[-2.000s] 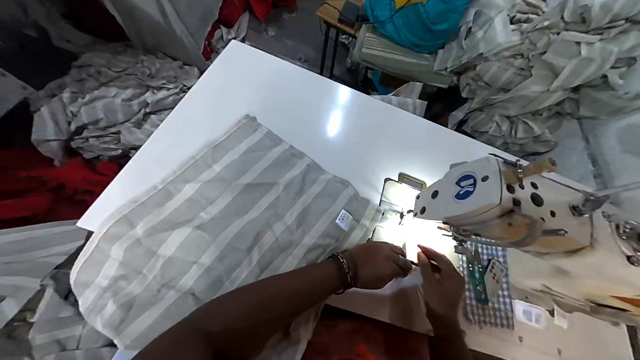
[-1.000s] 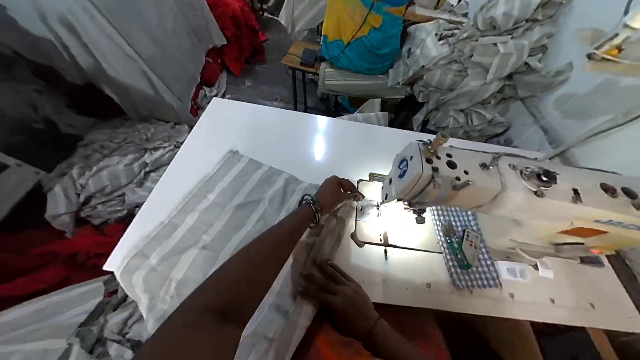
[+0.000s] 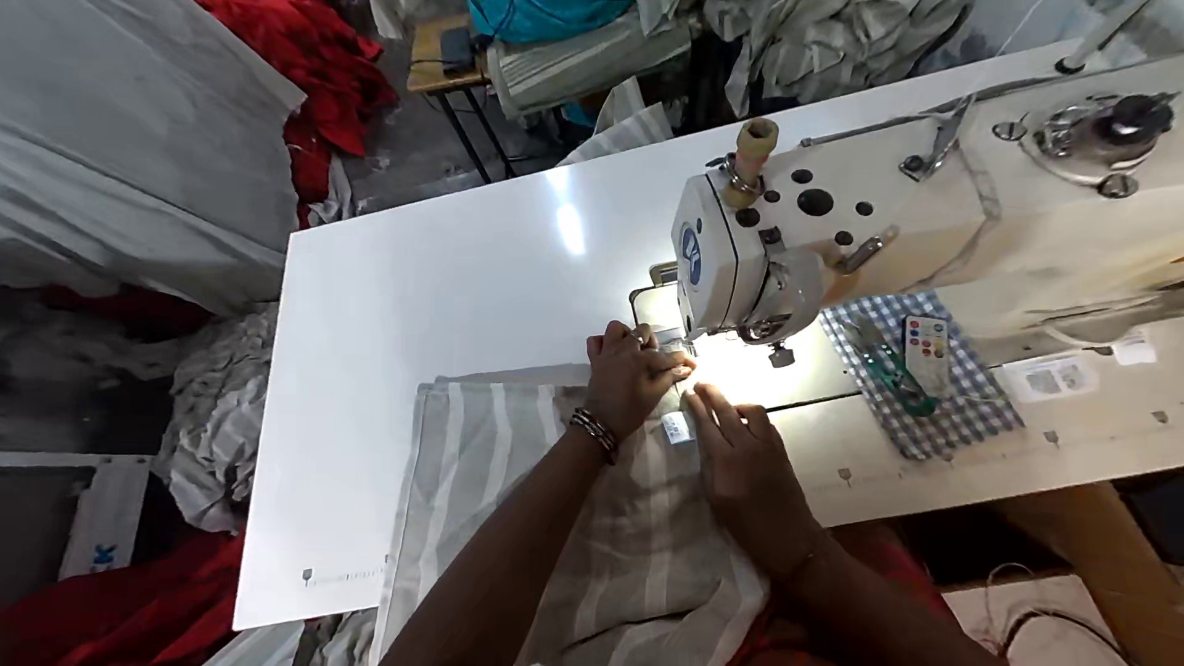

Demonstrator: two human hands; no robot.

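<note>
Grey-and-white striped fabric (image 3: 499, 435) lies over the front of the table and hangs off its near edge. My left hand (image 3: 631, 375), with bracelets at the wrist, presses the fabric's far edge beside the needle area of the sewing machine (image 3: 758, 250); its fingertips are close together. Just to the right, my right hand (image 3: 740, 453) rests on the same fabric with its fingertips near the presser foot, which is mostly hidden by glare and fingers. A small white label (image 3: 677, 427) shows on the cloth between the hands.
Green-handled thread snips (image 3: 897, 375) and a small remote control (image 3: 926, 347) lie on a checked cloth (image 3: 980, 407) right of the machine head. Beyond the white table (image 3: 398, 277) stand a stool (image 3: 435, 55) and fabric heaps. Red fabric (image 3: 324, 74) lies at the far left.
The striped fabric has been turned and now hangs toward me. My right hand has moved up from the lower fabric to the needle area, beside my left. The view has shifted closer.
</note>
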